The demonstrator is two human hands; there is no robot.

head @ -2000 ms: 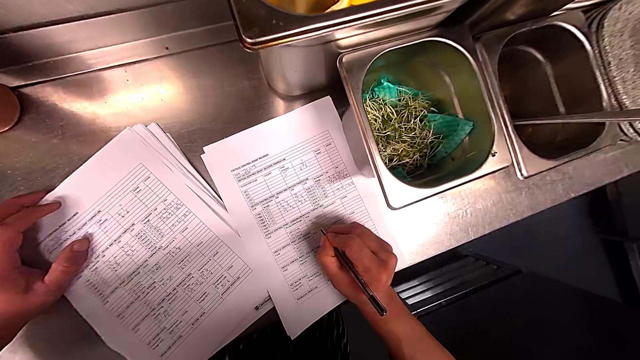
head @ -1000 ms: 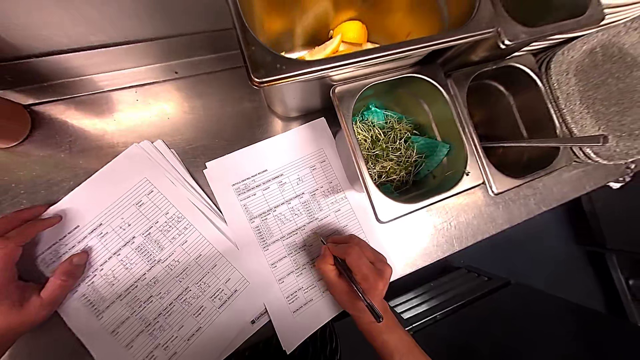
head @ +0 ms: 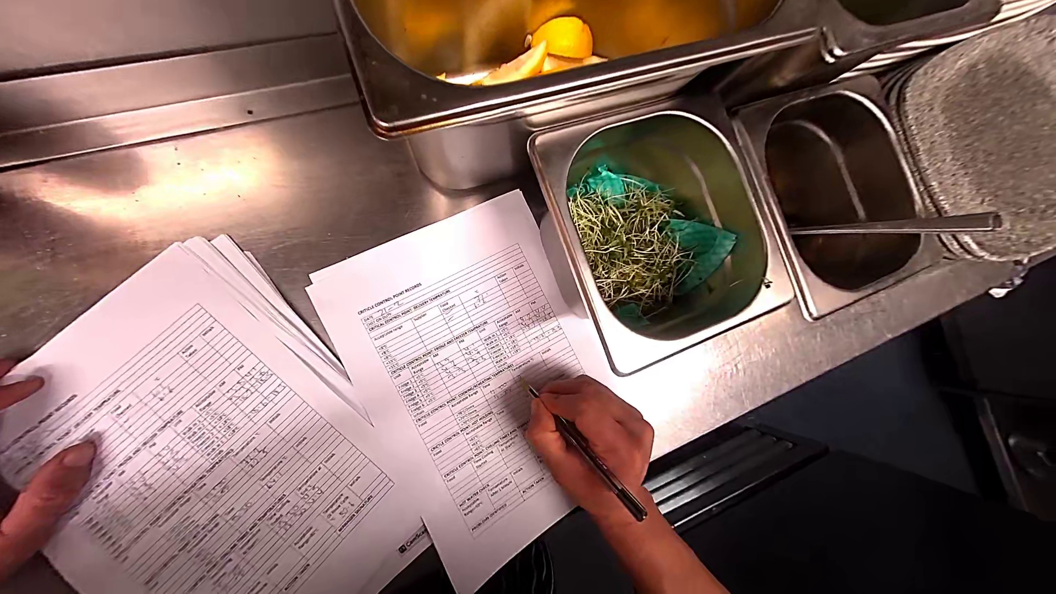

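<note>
My right hand (head: 590,441) grips a black pen (head: 598,466), its tip at the middle of a printed record sheet (head: 404,305) with tables and some handwriting. To the left lies a stack of filled-in forms (head: 165,289), fanned at its upper right edge. My left hand (head: 49,495) rests on the stack's left side, thumb and a finger apart on the paper; the rest of it is cut off by the frame. The record sheet partly overlaps the stack's right side.
Right of the sheet, a steel container (head: 615,351) holds sprouts (head: 627,247) on green material. Beside it is another steel container (head: 813,305) with a metal handle (head: 899,224) across it. A large pan (head: 388,115) with lemon pieces (head: 563,37) stands behind. Grey textured plates (head: 982,132) are stacked far right.
My right hand with the pen has shifted slightly up the sheet since the earliest frame. My left hand stays on the stack. The view has moved, showing more of the lemon pan.
</note>
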